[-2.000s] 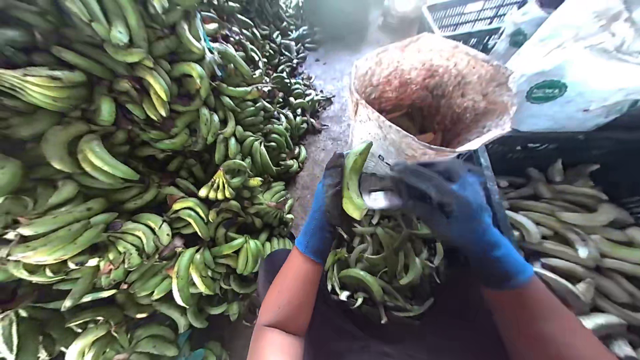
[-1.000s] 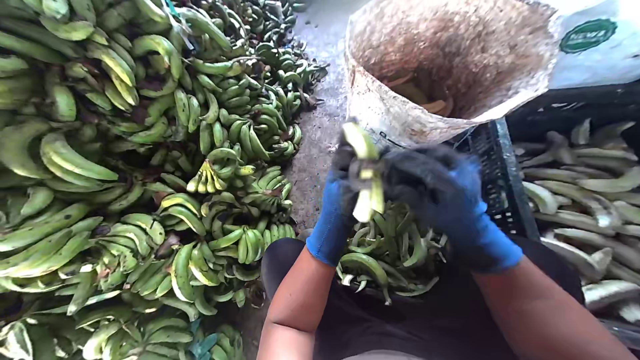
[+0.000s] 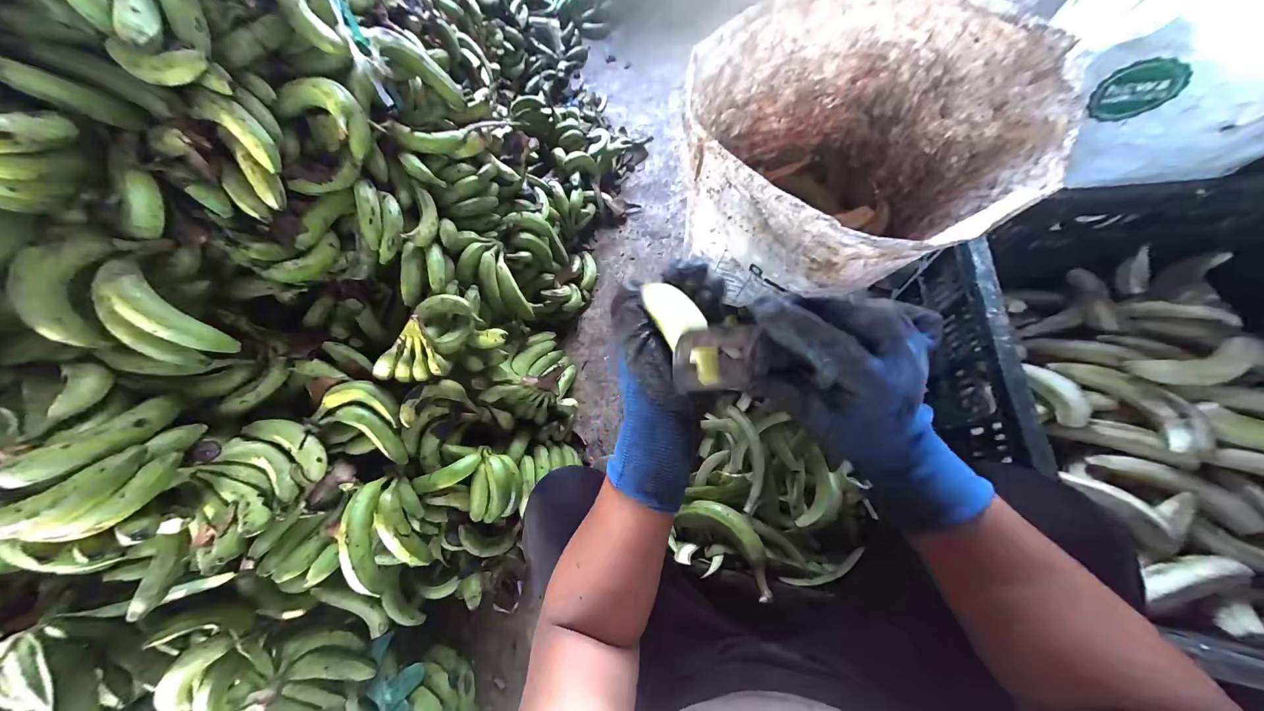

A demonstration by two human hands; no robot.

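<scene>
In a blue glove with a dark palm, my left hand [image 3: 657, 365] grips a partly peeled plantain [image 3: 673, 311], whose pale flesh shows at the upper end. A flat, dull blade-like tool [image 3: 713, 359] lies across the plantain, held in my right hand [image 3: 859, 385], gloved the same way. The tool's handle is hidden by the fingers. Beneath both hands, green peels [image 3: 780, 474] are heaped over my lap, and a green plantain [image 3: 726, 528] or curved peel lies at their front.
Green plantain bunches [image 3: 474, 365] are piled along the left. An open woven sack [image 3: 731, 212] with some peels inside stands ahead. At right, a black plastic crate [image 3: 1012, 365] holds peeled plantains [image 3: 1175, 395]; a white bag [image 3: 1205, 89] with a green print is behind it.
Two seconds ago the plantain in my left hand showed mostly green skin; now pale flesh is exposed on it. The view has shifted nearer the sack.
</scene>
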